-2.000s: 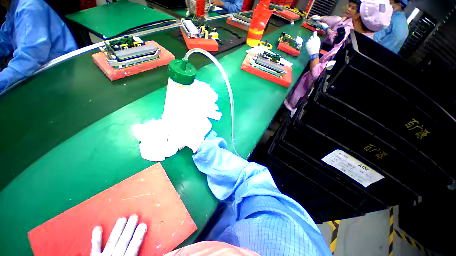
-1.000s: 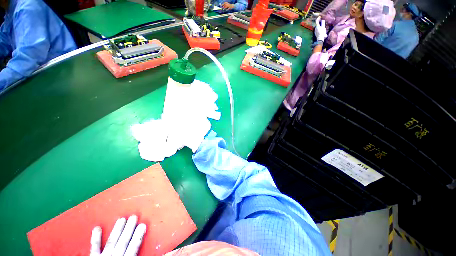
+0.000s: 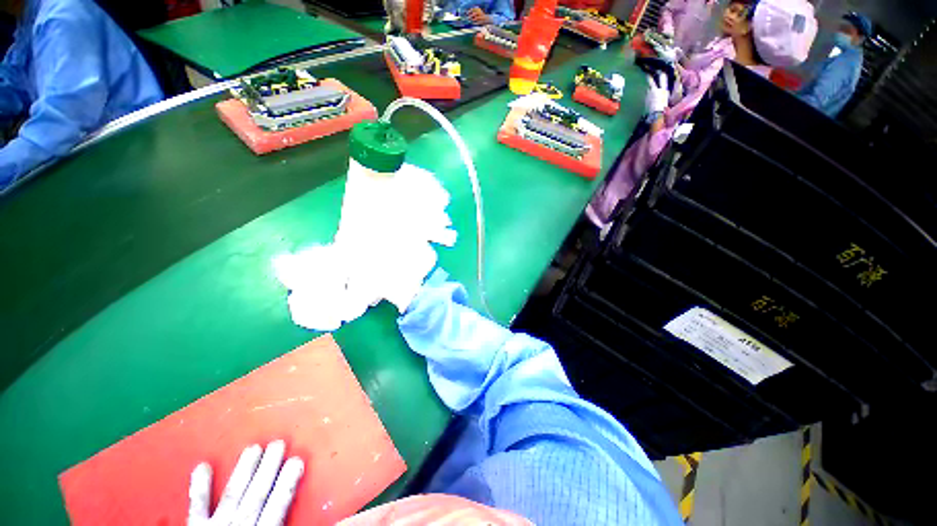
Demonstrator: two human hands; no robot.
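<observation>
My right hand [image 3: 396, 252], in a white glove, is closed around the glue cartridge [image 3: 360, 195]. The cartridge stands nearly upright with its green cap [image 3: 377, 146] on top; its lower end is hidden by the hand and white cloth. The glare blurs glove and cartridge together. A clear-whitish air hose [image 3: 462, 154] curves from the cap down to the right. A white wiping cloth [image 3: 324, 293] lies below the hand. My left hand [image 3: 247, 491], gloved and cut off by the bottom edge, rests flat with fingers apart on the bare red foam pad [image 3: 349, 426].
Circuit boards on red pads lie on the belt [image 3: 298, 108] and bench [image 3: 555, 134]. An orange-red object [image 3: 534, 46] stands beyond them. Black crates [image 3: 719, 267] are stacked at right. A person in pink [image 3: 637, 164] works at the far right; a blue-sleeved person [image 3: 92, 82] is at left.
The board on the belt at the left has shifted right and away. The person in pink has moved a hand. My two hands, the cartridge and the near pad stay in place.
</observation>
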